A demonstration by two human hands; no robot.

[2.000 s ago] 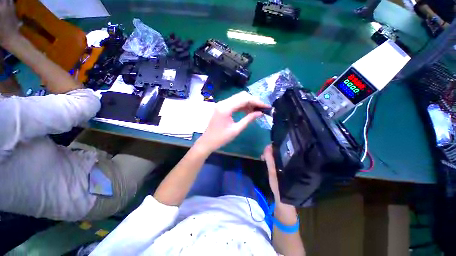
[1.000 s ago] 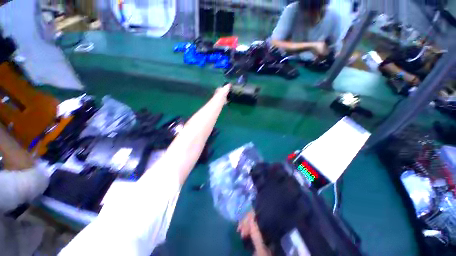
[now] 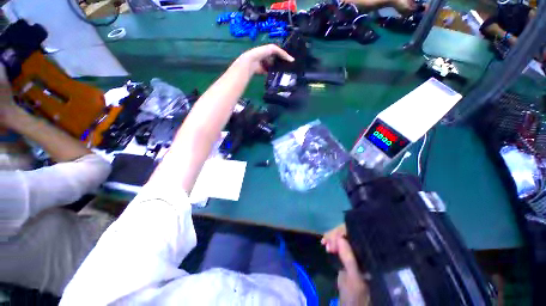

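Note:
A bulky black handheld unit (image 3: 419, 245) with pale labels is close to me at the lower right. My right hand (image 3: 346, 257) holds it at its left side; most of the fingers are hidden behind it. My left arm is stretched across the bench. My left hand (image 3: 269, 58) grips a second black unit (image 3: 286, 86) at its top left; this unit has white labels and a dark part sticks out to its right. Blur hides the exact finger hold.
A power supply (image 3: 413, 119) with lit digits and a crinkled clear bag (image 3: 308, 156) are on the green mat. Black parts, white paper (image 3: 224, 179) and an orange piece (image 3: 60, 95) are at left beside another person's arm (image 3: 54, 134). Blue items (image 3: 251, 25) are at the back.
My left hand has left the near unit's side, reached to the back of the bench and taken hold of the second unit. The near unit has shifted down and right in the picture.

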